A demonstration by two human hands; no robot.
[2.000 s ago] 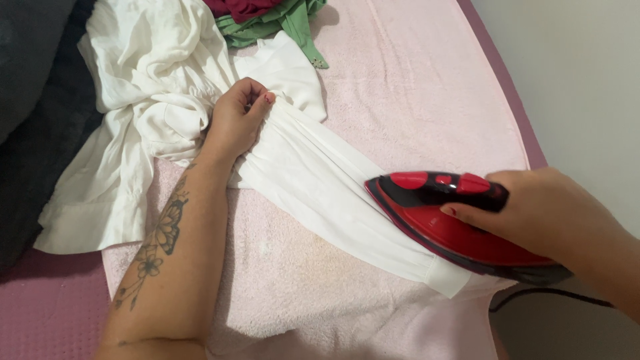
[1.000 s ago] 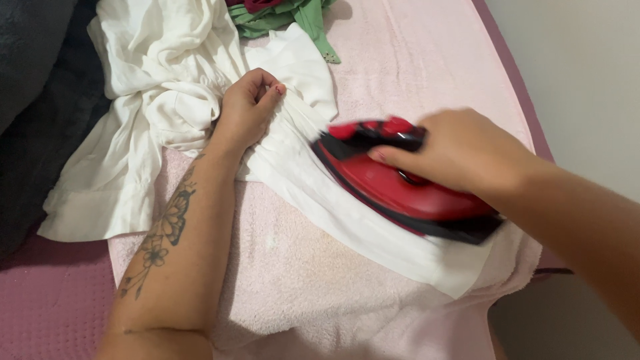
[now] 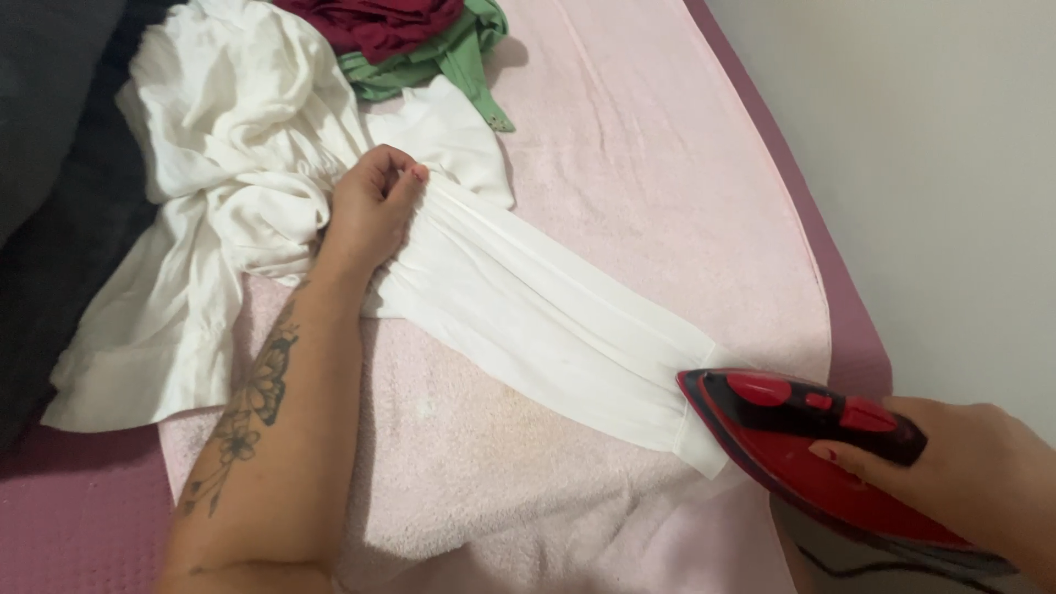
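A white garment (image 3: 247, 107) lies bunched at the upper left, with one long sleeve (image 3: 536, 313) stretched diagonally toward the lower right. My left hand (image 3: 375, 206) pinches the gathered upper end of that sleeve between thumb and fingers. At the sleeve's cuff, my right hand (image 3: 932, 470) grips the black handle of a red and black clothes iron (image 3: 808, 454). The iron's tip lies over the cuff, while its rear reaches past the cloth's right edge. Its soleplate is hidden from view.
Beneath the garment is a pink towel (image 3: 660, 206) over a mauve quilted cover (image 3: 82, 511). Dark red cloth (image 3: 379, 25) and a green garment (image 3: 474, 82) lie at the top. Dark fabric (image 3: 49, 165) is at the left, a pale wall (image 3: 932, 165) at right, and a cord (image 3: 891, 568) runs below the iron.
The iron in my right hand went up along the sleeve toward my left hand, then back down to the cuff at the lower right. My left hand keeps its hold on the sleeve.
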